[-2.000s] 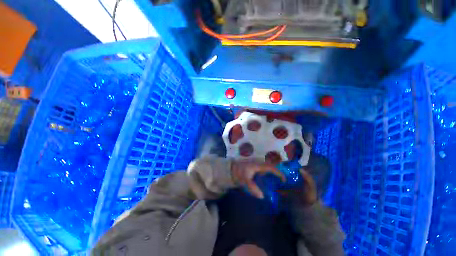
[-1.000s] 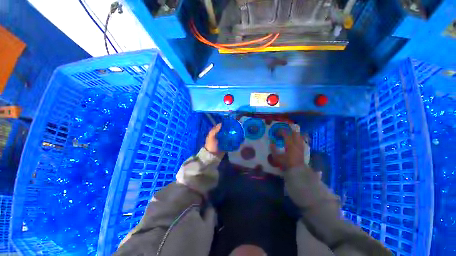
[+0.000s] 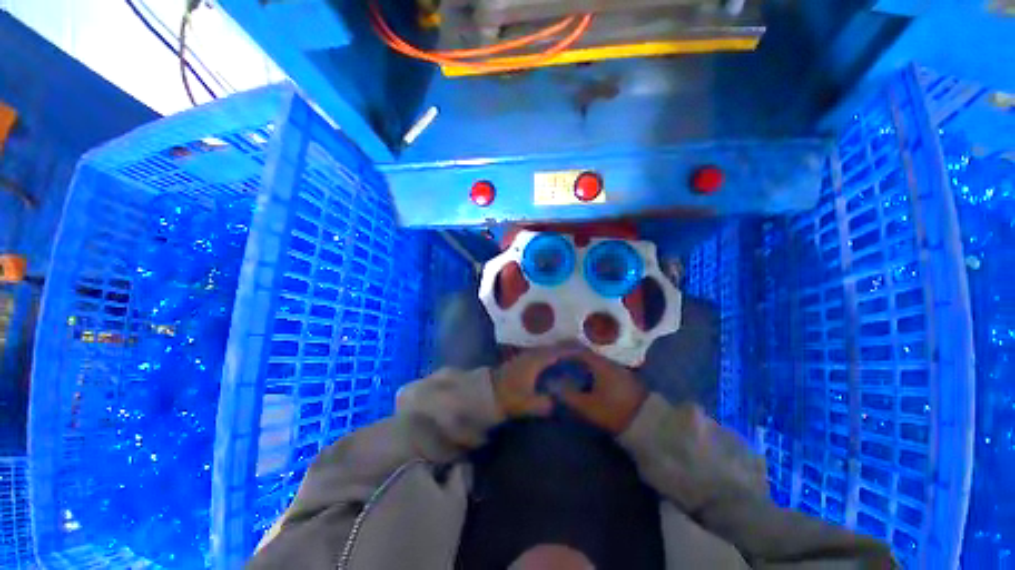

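The white holding plate [image 3: 571, 315] lies in front of the press. Two clear blue round parts sit side by side in its far holes, one at left [image 3: 548, 259] and one at right [image 3: 613, 268]. The other visible holes show dark red or dark. My left hand [image 3: 525, 381] and my right hand [image 3: 611, 391] meet just below the plate's near edge. Their fingers close around a dark blue rounded part [image 3: 565, 376], mostly covered and blurred, so its exact shape is unclear.
Red buttons [image 3: 588, 186] line the press's blue front ledge, below a yellow bar [image 3: 601, 52] and orange hoses [image 3: 490, 56]. Large blue lattice crates stand at left [image 3: 250, 323] and right [image 3: 940, 323], with blue parts [image 3: 167, 367] heaped in the left one. A dark red support [image 3: 579, 231] shows behind the plate.
My left hand has moved right and down from the plate's left side. My right hand has left the right blue part and come in to meet it. The view has shifted slightly.
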